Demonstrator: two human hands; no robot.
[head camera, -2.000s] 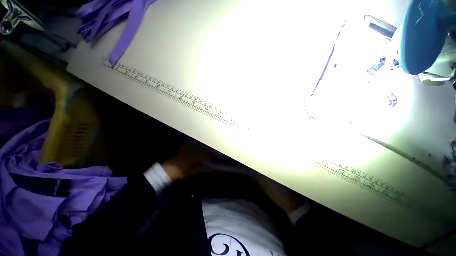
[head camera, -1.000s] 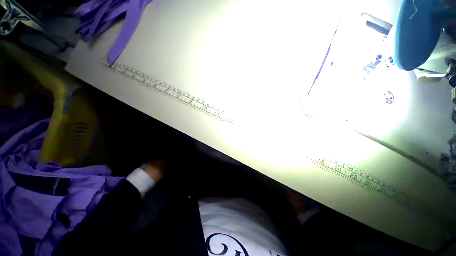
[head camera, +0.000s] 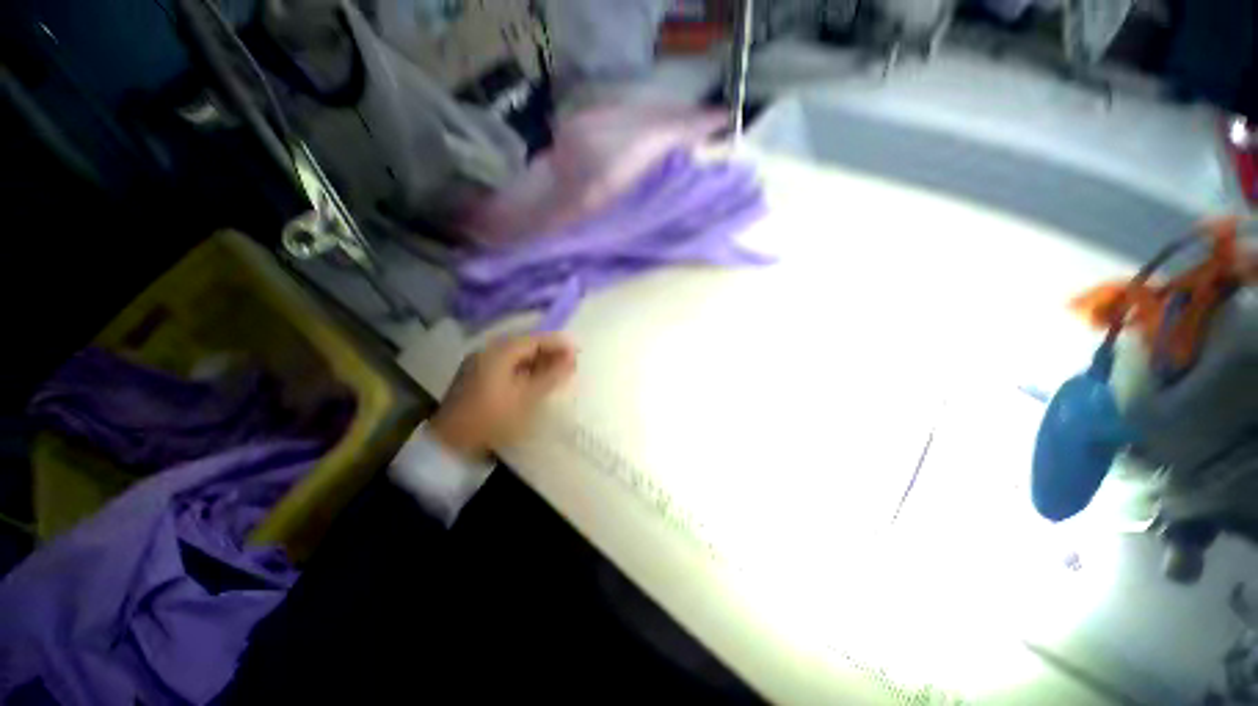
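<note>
My left hand (head camera: 504, 393) is over the table's left front corner, blurred by motion, with its fingers curled. Its fingertips are just below the hanging end of a purple strip from the strip pile (head camera: 628, 228). I cannot tell whether they touch it. The pile lies loose on the pale machine table (head camera: 773, 359), at its far left part. My right hand is not in view. The sewing machine head (head camera: 1200, 428) stands at the right, with a blue teardrop-shaped bulb (head camera: 1076, 448) in front. The needle area is lost in glare.
A yellow container (head camera: 317, 331) with purple cloth pieces (head camera: 166, 552) is at the left. A pinkish cloth (head camera: 593, 159) lies behind the strip pile. A grey-blue trough (head camera: 980, 159) runs behind the table. An orange cloth tie (head camera: 1180, 304) is on the machine head.
The view has swung left and up, showing the whole strip pile and trough. My left hand has come from below the table edge up to the strip pile. My right hand has left the view.
</note>
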